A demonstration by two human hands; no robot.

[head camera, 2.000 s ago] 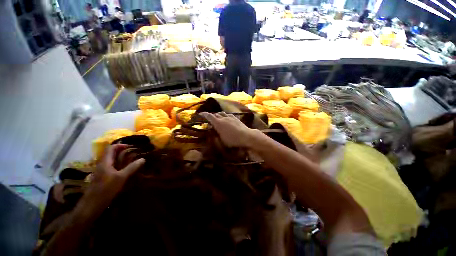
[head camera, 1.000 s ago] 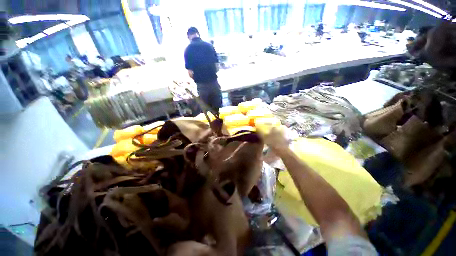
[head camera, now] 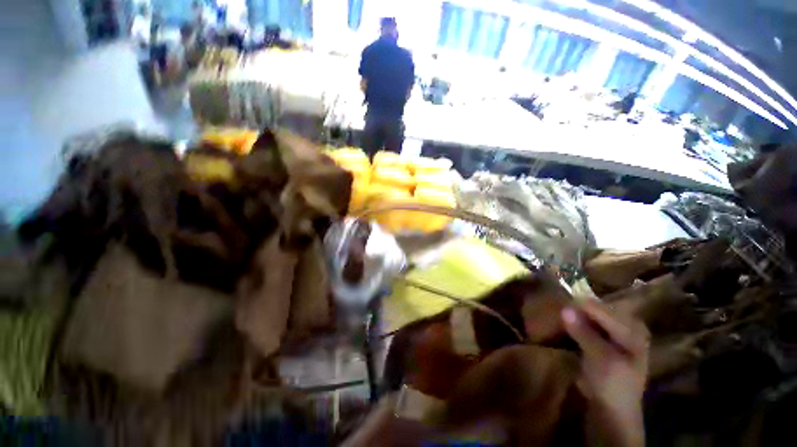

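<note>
A brown tote bag (head camera: 516, 384) is at the lower centre right, its dark mouth towards me, with a small pale label inside and thin handles looping above it. My right hand (head camera: 609, 349) grips the bag's upper right edge, fingers bent over the rim. My left hand (head camera: 376, 425) shows only as a blurred skin-toned part at the bottom edge, by the bag's lower left; its fingers are hidden. More brown bags (head camera: 140, 323) lie heaped at the left, blurred.
Orange-yellow bundles (head camera: 393, 188), grey strips (head camera: 533, 209) and a yellow sheet (head camera: 454, 279) lie beyond the bags. A clear plastic bag (head camera: 360, 262) is at centre. Brown bags (head camera: 690, 288) crowd the rack at right. A person (head camera: 386, 83) stands behind the table.
The view has turned right. My right hand has moved from above the yellow sheet to the right, and a brown bag is now in it. The bag heap now sits further left.
</note>
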